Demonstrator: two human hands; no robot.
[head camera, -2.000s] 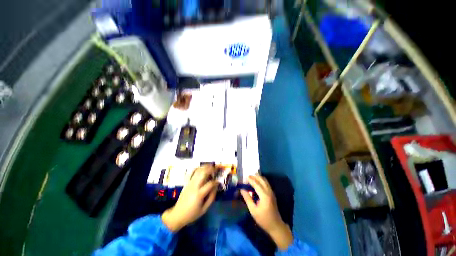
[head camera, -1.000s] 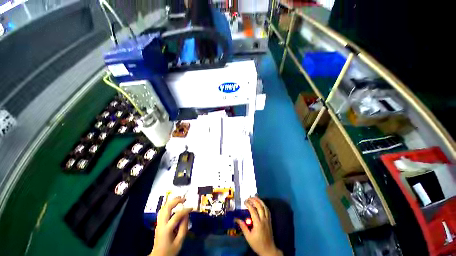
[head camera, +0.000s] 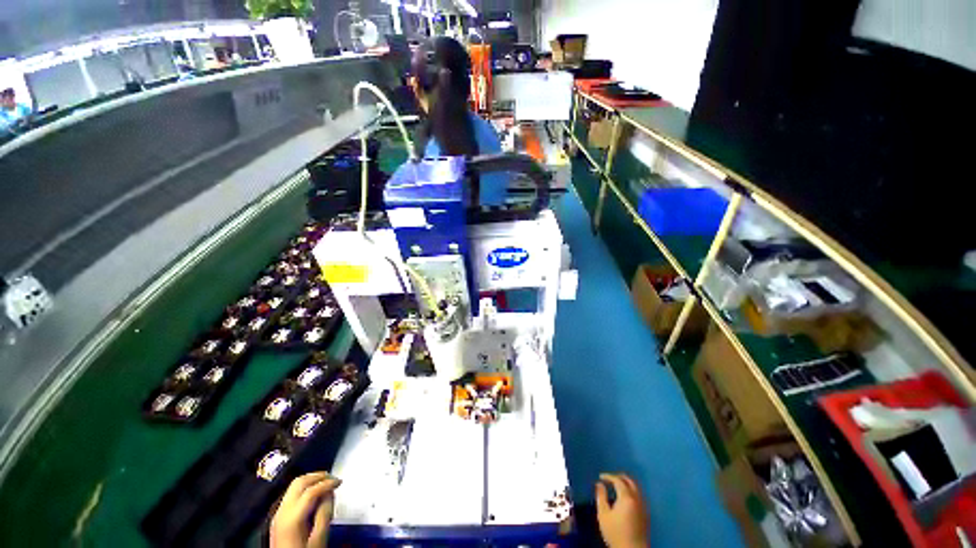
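Observation:
An orange and black fixture (head camera: 482, 394) sits on the white machine bed (head camera: 444, 482), toward its rear, with a small unit in it that is too small to read. The white machine head (head camera: 447, 340) stands just left of the fixture. My left hand (head camera: 305, 514) is at the bed's front left corner, fingers bent and apart, with nothing seen in it. My right hand (head camera: 623, 514) is just beyond the front right corner, thumb and fingers apart, also empty. Both hands are cut off by the bottom edge, and what their fingertips touch is hidden.
Black trays (head camera: 230, 460) holding round units lie on the green bench (head camera: 118, 471) at left. The blue machine upright (head camera: 428, 214) and white arch (head camera: 514, 257) stand behind the bed. Shelves with cardboard boxes (head camera: 722, 385) and a red bin (head camera: 894, 401) are at right. A person (head camera: 455, 107) is beyond the machine.
The bed has slid back, bringing the fixture beside the machine head. My left hand has moved left and my right hand right, off the front edge. The view has tilted up.

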